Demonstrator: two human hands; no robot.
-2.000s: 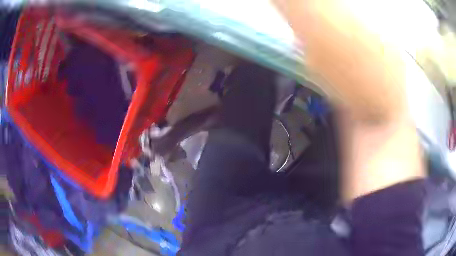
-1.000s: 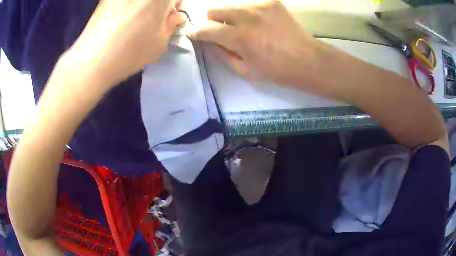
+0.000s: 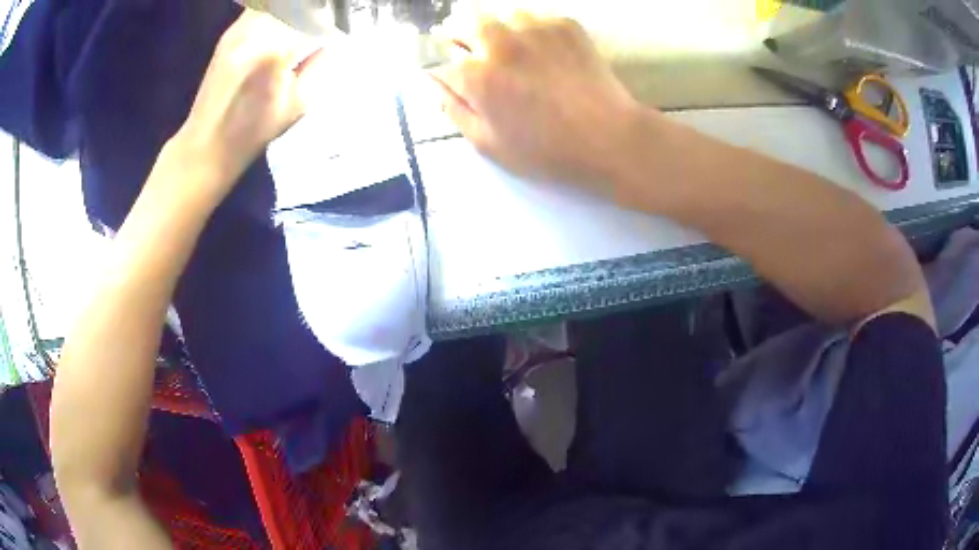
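Note:
A light grey garment panel (image 3: 349,269) with a dark band across it runs from the bright glare at the needle area down over the table's front edge. Its right side has a dark line. A navy garment piece (image 3: 231,290) lies left of and under it. My left hand (image 3: 258,86) is at the panel's upper left, fingers curled on the cloth. My right hand (image 3: 526,86) is at its upper right, fingers bent, palm down. Glare hides the fingertips, presser foot and needle. The sewing machine's base (image 3: 392,13) shows only as small dark metal parts at the top.
Scissors (image 3: 848,113) with yellow and red handles lie on the white table (image 3: 537,236) at right. The table has a green ruler-marked edge. A red crate (image 3: 268,483) is below left. Grey cloth (image 3: 789,397) hangs by my right elbow. A transparent plastic piece is at top right.
Two seconds ago the view faced the crate and floor. Since one second ago, the panel's dark band has moved up towards the needle, and my hands have moved apart.

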